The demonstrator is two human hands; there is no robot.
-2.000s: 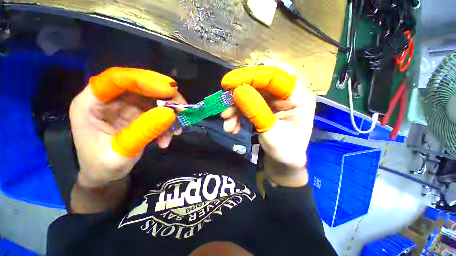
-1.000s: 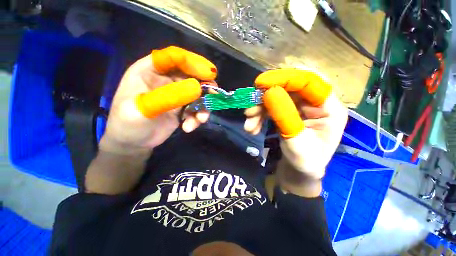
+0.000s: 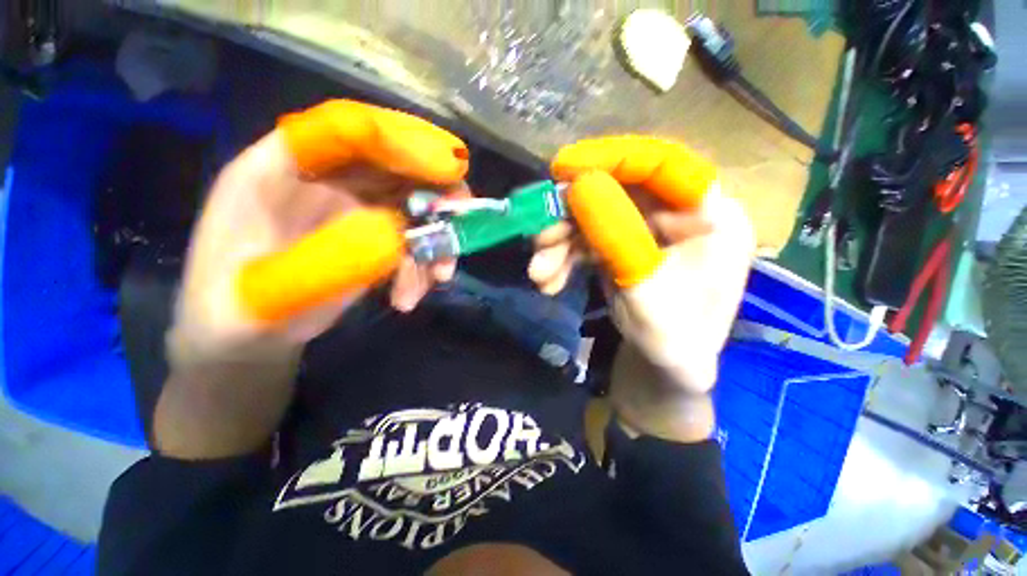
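A small green circuit board (image 3: pixel 501 225) is held in the air between my two hands, in front of the bench edge. A silver USB plug (image 3: pixel 434 241) shows at its left end, with thin pale and dark wires beside it. My left hand (image 3: pixel 265 225) wears orange finger cots on thumb and index finger and holds the plug end. My right hand (image 3: pixel 664 259), also with orange cots, pinches the board's right end, which is hidden by the fingers. The image is blurred there.
A worn tan bench top (image 3: pixel 755 135) carries silver specks (image 3: pixel 512 68), a cream pad (image 3: pixel 654 50) and a black cable (image 3: pixel 752 95). Black cords (image 3: pixel 918 124) and red handles (image 3: pixel 930 293) lie on green mat at right. Blue bins (image 3: pixel 788 439) stand below.
The board has been turned and tilted; its silver plug now shows at the left end. Both hands shifted right and then slightly back left, still holding it.
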